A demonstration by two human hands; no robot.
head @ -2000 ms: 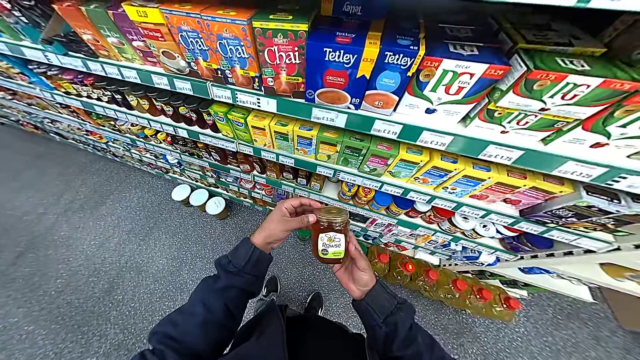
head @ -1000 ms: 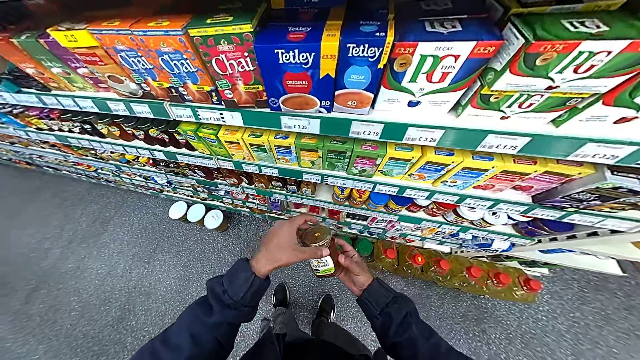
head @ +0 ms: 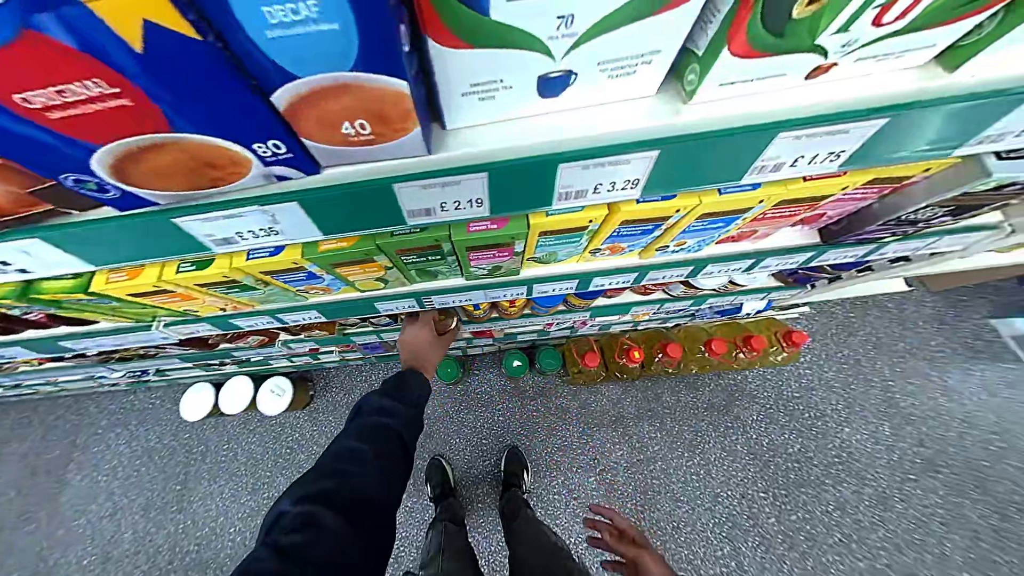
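Note:
My left hand point(head: 424, 342) is at the front edge of a lower shelf, beneath the boxed green teas, with its fingers around a glass jar point(head: 446, 322). Only the jar's lid end shows; the hand and the shelf edge above hide the rest. Jars with yellow and blue lids point(head: 512, 308) stand just right of it on that shelf. Low over the floor at the bottom of the view, my right hand point(head: 622, 540) holds nothing, its fingers spread apart and well away from the shelves.
Large tea boxes point(head: 560, 56) fill the upper shelf, whose green price rail point(head: 520, 172) juts out. Smaller tea boxes point(head: 488, 248) line the shelf below. On the floor stand oil bottles with red caps point(head: 672, 356), green-lidded jars point(head: 516, 364) and white-lidded jars point(head: 237, 395).
Both hands were together on the jar in front of me. My left hand has moved with it to the lower shelf; my right hand has let go and moved down, away from it. The view is closer to the shelves.

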